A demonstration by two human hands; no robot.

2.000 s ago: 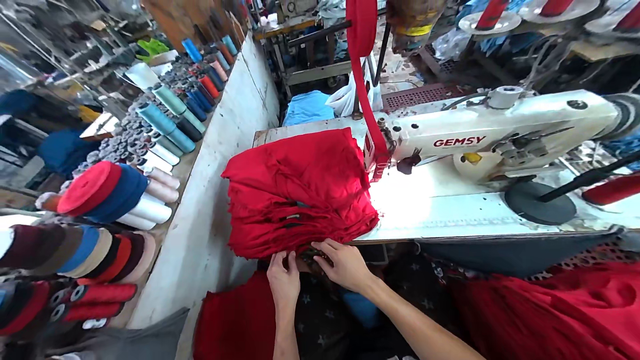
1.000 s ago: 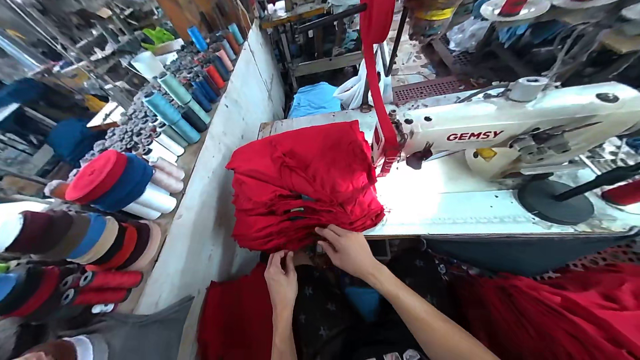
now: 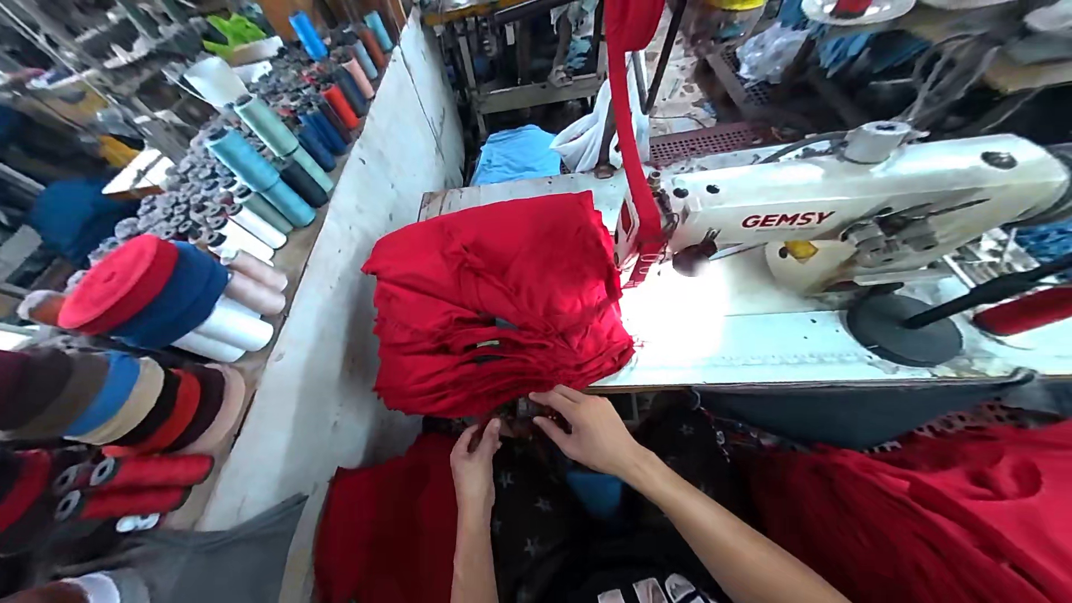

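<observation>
A pile of red fabric pieces lies on the table of a white Gemsy sewing machine, left of its needle area. Just below the pile's front edge, my left hand has thumb and forefinger close together. My right hand is beside it, fingers bent, near the edge of the red fabric. Between the fingertips is something small and dark; whether either hand grips it cannot be made out. A red fabric strip hangs down to the machine head.
A low white partition runs along the left, with thread cones and rolled tapes beyond it. More red fabric lies at lower right, and another red piece at lower left. A black disc stand rests on the machine table.
My right hand's fingers have moved slightly apart from the pile's front edge. The red pile stays in the same place on the table.
</observation>
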